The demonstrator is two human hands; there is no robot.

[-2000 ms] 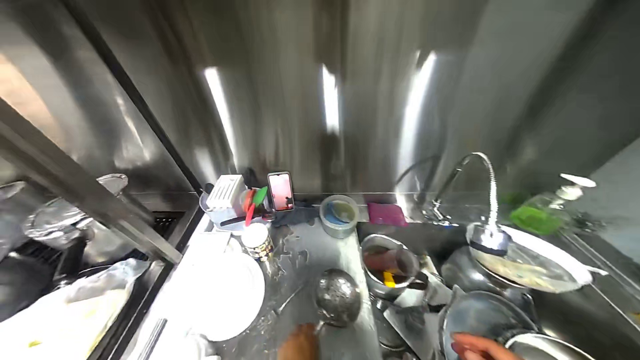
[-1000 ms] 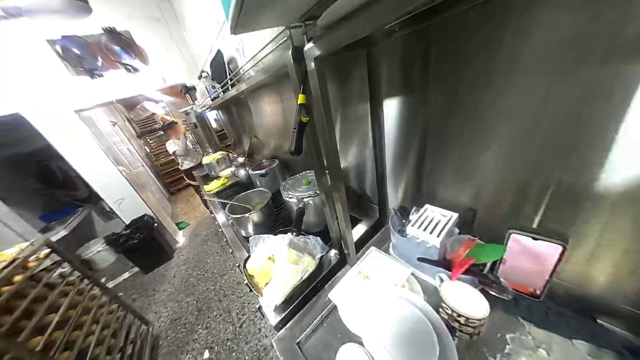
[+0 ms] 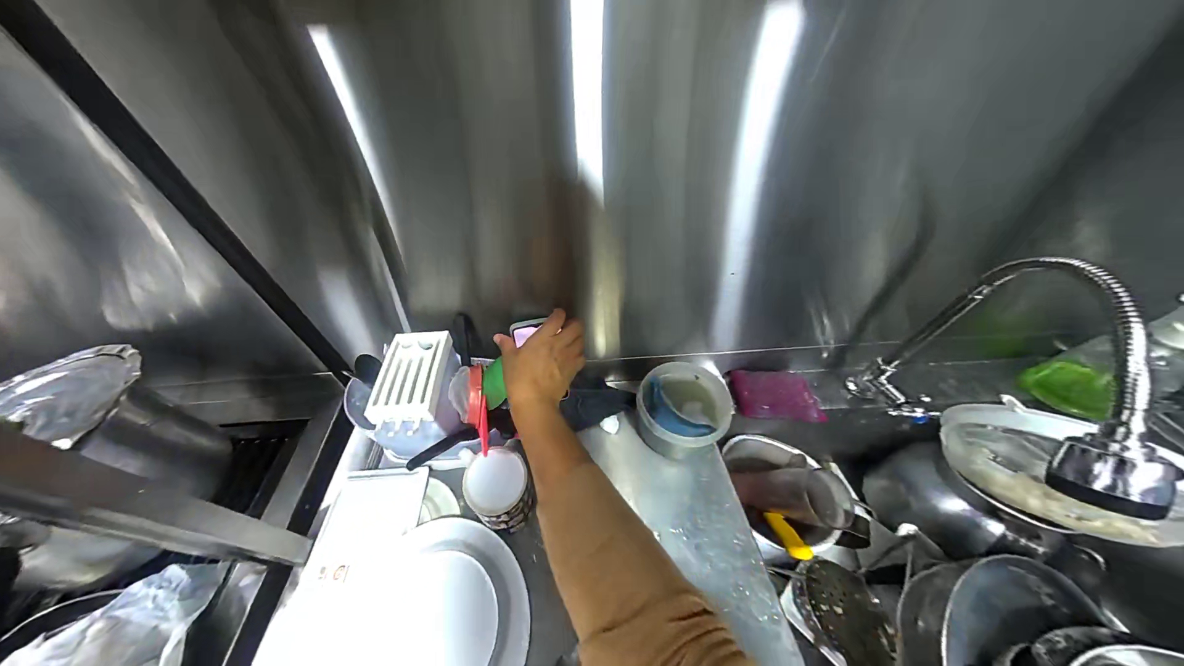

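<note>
My right hand (image 3: 546,363) reaches up to the steel wall, its thumb and fingers around a phone (image 3: 525,331) that is mostly hidden behind it. Just left are a green utensil (image 3: 495,384), a red-handled utensil (image 3: 478,407) and a white slotted rack (image 3: 410,377) in a plastic holder. A patterned mug (image 3: 498,486) with a white top stands below them. Right of the hand lies a dark item (image 3: 597,405), beside a plastic tub (image 3: 684,407) with a blue thing and cloudy liquid inside. My left hand is out of view.
White plates (image 3: 513,601) and a white board (image 3: 370,518) lie on the left counter. Right, the sink holds a pot (image 3: 740,453), a perforated skimmer (image 3: 842,610) and bowls, under a flexible faucet (image 3: 1124,342). A pink sponge (image 3: 775,395) lies by the wall. A steel post stands left.
The view swung left to the stoves and back. My right hand is now at the phone, which stood uncovered against the wall two seconds ago.
</note>
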